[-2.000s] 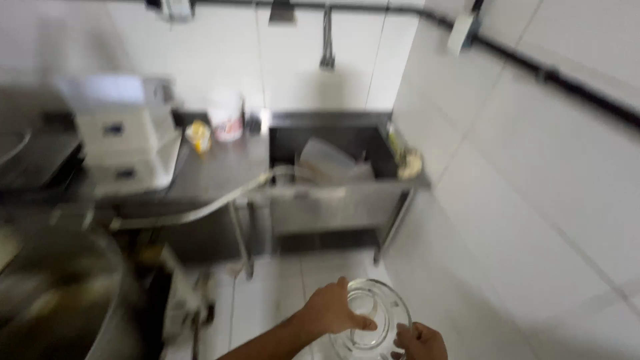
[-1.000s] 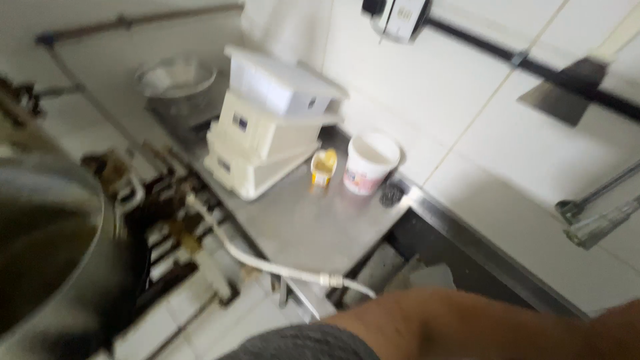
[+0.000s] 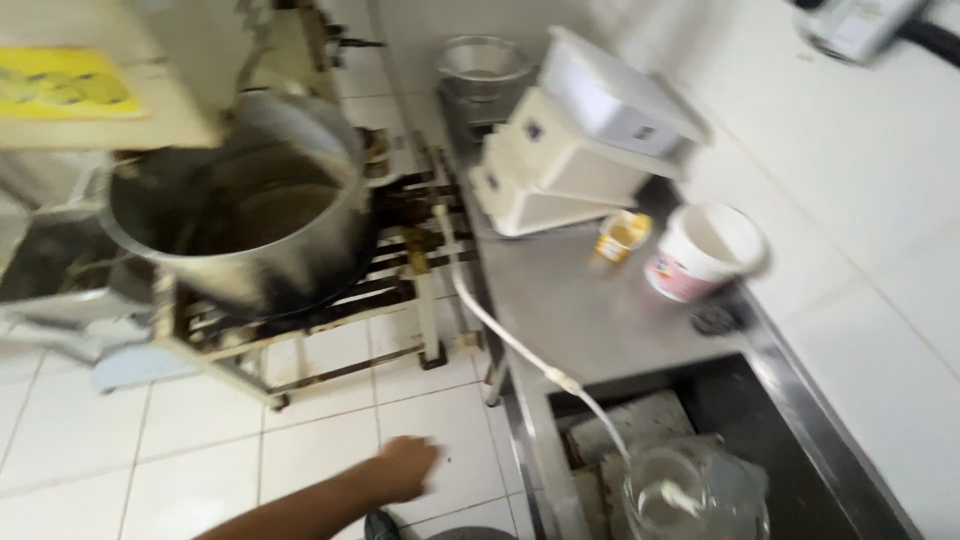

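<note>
My left hand (image 3: 409, 466) reaches in from the bottom edge, over the tiled floor and left of the sink. It is blurred, and I see nothing plainly held in it; how its fingers stand is unclear. My right hand is out of view. A clear round vessel (image 3: 664, 491) lies in the metal sink (image 3: 776, 420) on other pieces that are hard to make out. A white hose (image 3: 510, 337) runs from the burner stand over the counter edge down to the vessel.
A large pot (image 3: 300, 255) sits on a rusty burner stand (image 3: 431, 315). The steel counter (image 3: 555, 300) bears stacked plastic containers (image 3: 559, 165), a yellow cup (image 3: 621, 236), a white bucket (image 3: 701, 251) and a dark scrubber (image 3: 712, 321). A shoe (image 3: 381, 525) shows below.
Two seconds ago both hands were at a clear round glass piece over the floor; now only my left hand shows, away from any such piece. The view has swung left toward the pot.
</note>
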